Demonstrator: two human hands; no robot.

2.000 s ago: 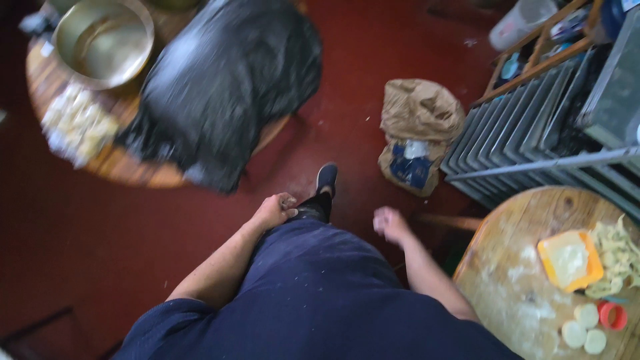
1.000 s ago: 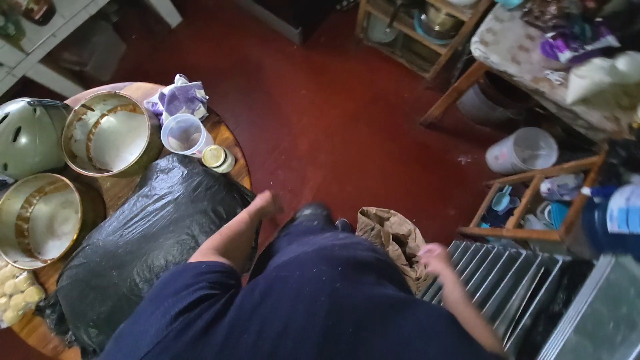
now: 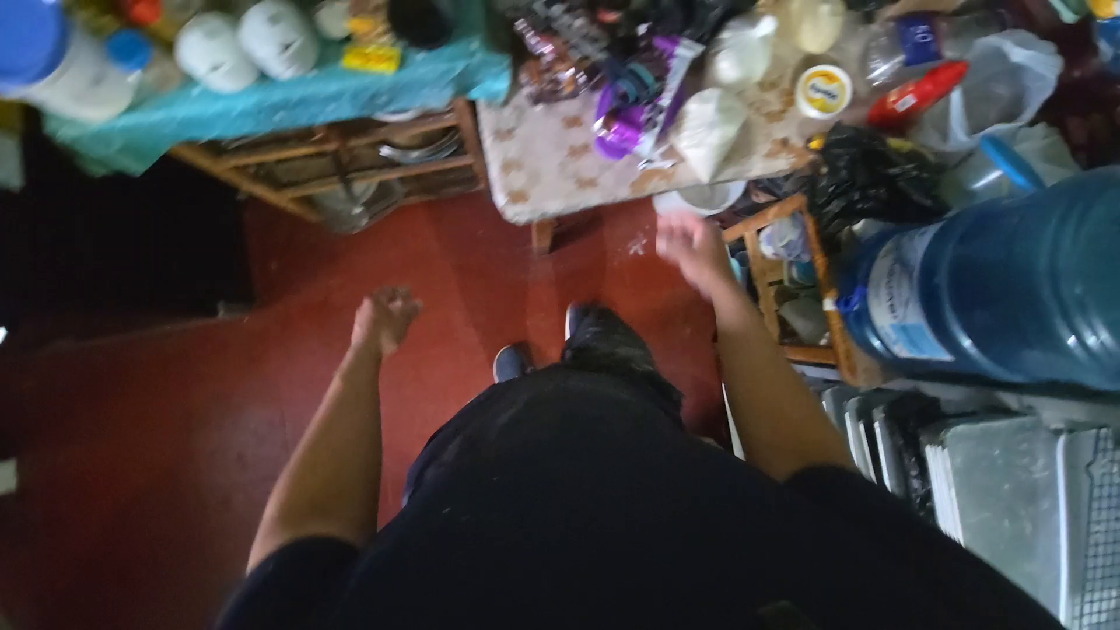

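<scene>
My left hand (image 3: 383, 322) hangs over the red floor (image 3: 324, 420), its fingers loosely curled and apart, and it touches nothing. My right hand (image 3: 696, 249) is blurred, just below a white basin (image 3: 700, 198) and left of a wooden shelf unit (image 3: 827, 289); I see nothing held in it. Ahead stands a table with a patterned cover (image 3: 542, 166). On it are a purple plastic item (image 3: 619, 127), a white cone-shaped bag (image 3: 710, 131), a tub with a yellow-marked lid (image 3: 823, 92) and a red package (image 3: 919, 94).
A large blue water bottle (image 3: 997, 271) lies at the right, above stacked metal trays (image 3: 997, 481). At the upper left, a turquoise cloth (image 3: 262, 109) covers a surface with jars, over a wooden rack (image 3: 350, 157). A dark block (image 3: 114, 254) stands at the left.
The view has moved far forward. The round table with metal pots and the black plastic bag, seen earlier at the left, is out of view. The patterned-cover table is now straight ahead.
</scene>
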